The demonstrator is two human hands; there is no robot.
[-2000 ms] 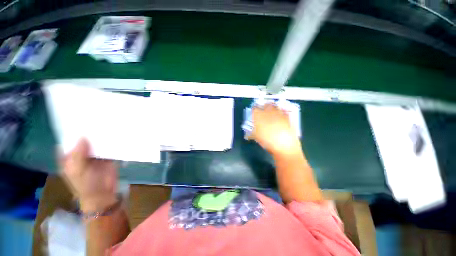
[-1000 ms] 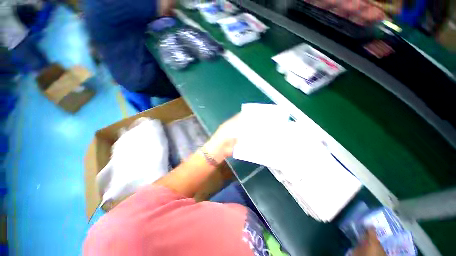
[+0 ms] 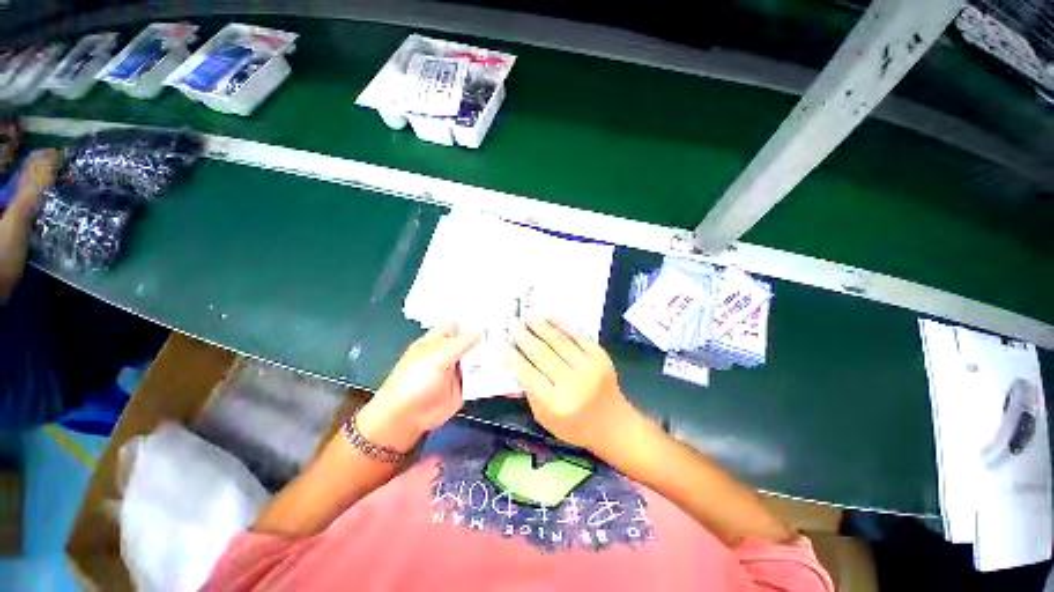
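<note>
My left hand (image 3: 430,376) and my right hand (image 3: 566,376) hold a small white printed paper (image 3: 490,370) between them, at the near edge of the bench. Behind and partly under my hands lies a stack of white leaflets (image 3: 462,260). Just right of my right hand is a pile of small blue-edged cards (image 3: 722,318), spread a little unevenly. One small card (image 3: 687,369) lies apart at the pile's near side. The fingers of both hands partly cover the held paper.
White trays (image 3: 445,98) stand on the green belt (image 3: 601,139) beyond the rail. A slanting post (image 3: 826,133) rises at the right. Dark bagged bundles (image 3: 87,226) and another person's hand (image 3: 38,169) are left. Printed sheets (image 3: 1006,463) lie far right. An open carton (image 3: 145,405) is below left.
The view has swung back from the left. My right hand has left the card pile, and both hands have come together in front of me on the small paper.
</note>
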